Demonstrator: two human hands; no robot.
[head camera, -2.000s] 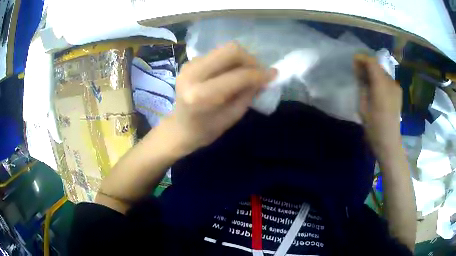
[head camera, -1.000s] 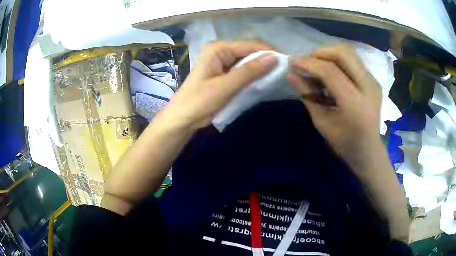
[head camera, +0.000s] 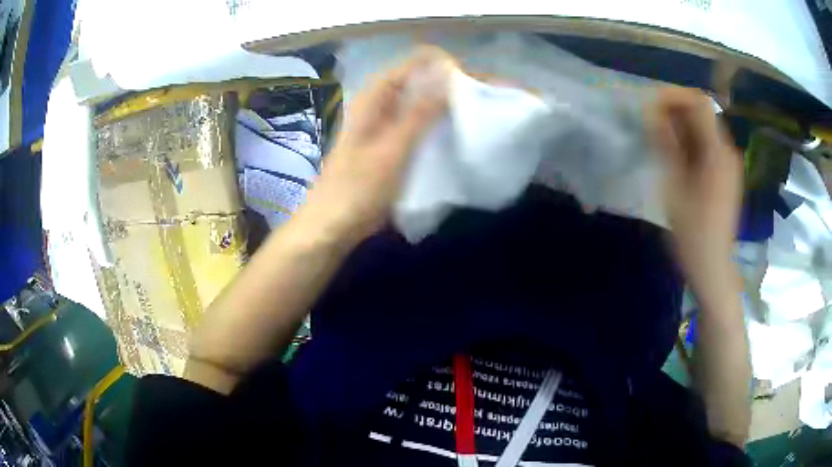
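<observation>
A small white cut piece (head camera: 497, 128) hangs in blurred folds over my dark-clothed lap. My left hand (head camera: 392, 119) is shut on its upper left end. My right hand (head camera: 698, 155) is raised to the right, apart from the piece and blurred; its fingers look bent, and whether it holds anything cannot be told. A larger, sheer white cloth (head camera: 602, 100) lies on the lap behind the piece, below the table edge.
The white table (head camera: 511, 7) curves across the top, with its brown edge below. A taped cardboard box (head camera: 169, 219) stands at left, beside bundled greyish-white pieces (head camera: 276, 173). Loose white cloth (head camera: 794, 283) lies at right.
From one second ago, my hands have moved apart: my right hand went right, off the piece, and my left hand rose slightly. The white piece now hangs more open from my left hand.
</observation>
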